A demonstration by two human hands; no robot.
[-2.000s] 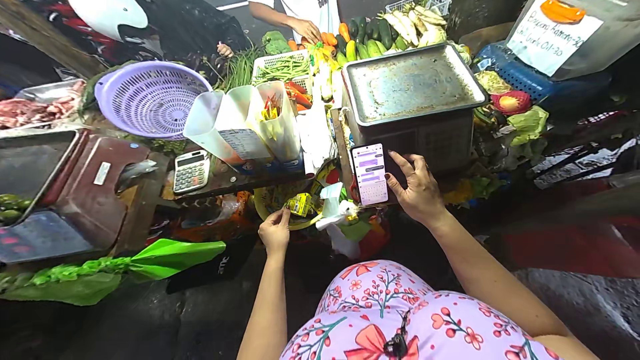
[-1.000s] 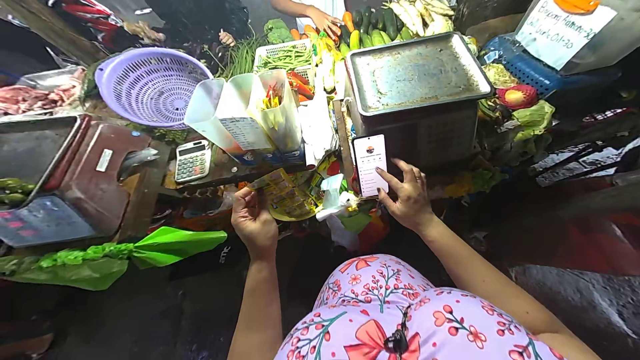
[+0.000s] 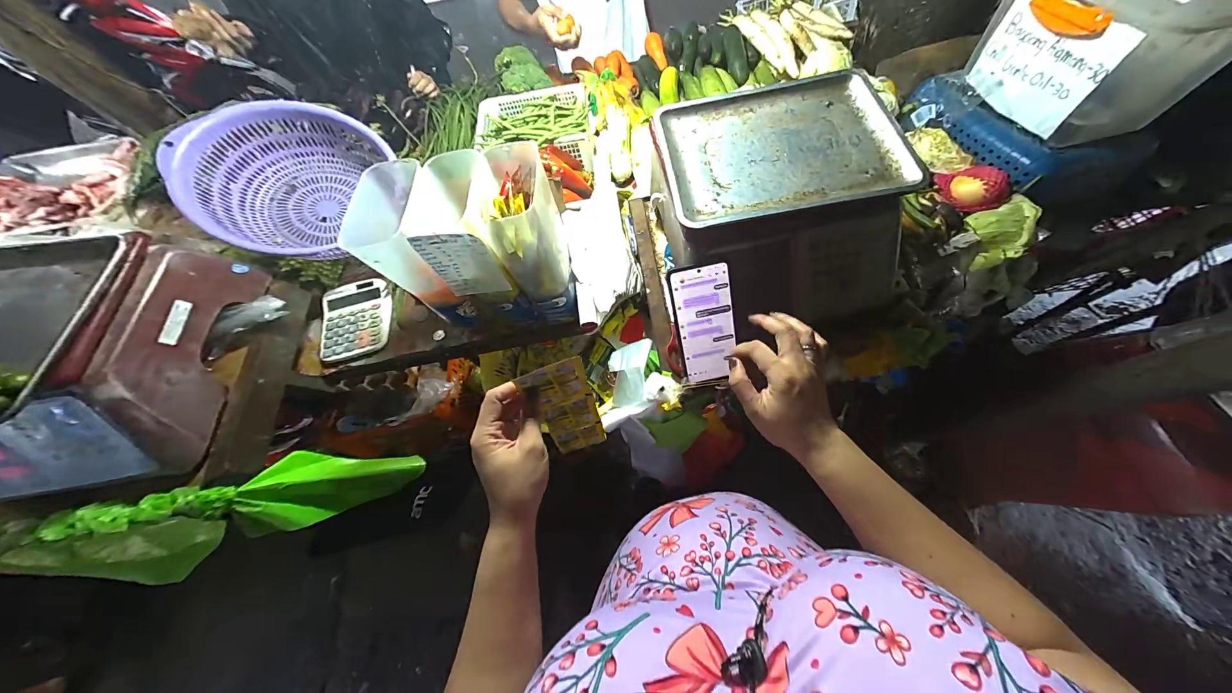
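Observation:
Between the thumb and fingers of my left hand (image 3: 510,452) is a strip of yellow printed packets (image 3: 566,402), held just below the counter edge. A smartphone (image 3: 703,322) with a lit message screen stands tilted against the side of the scale. My right hand (image 3: 784,380) is beside the phone's lower right edge, fingers apart and thumb near the screen, holding nothing. Above the phone is the scale's metal tray (image 3: 789,144). A white plastic bag (image 3: 640,385) lies between the packets and the phone.
On the counter are a calculator (image 3: 355,320), clear plastic containers (image 3: 457,226), a purple colander (image 3: 279,178) and a crate of green beans (image 3: 534,117). A green plastic bag (image 3: 327,481) hangs at the left edge. Across the counter, another person's hand (image 3: 556,26) holds a small orange item.
My left hand has brought the yellow packets up, and they show spread out now. My right fingers have drawn back from the phone, whose screen shows messages again.

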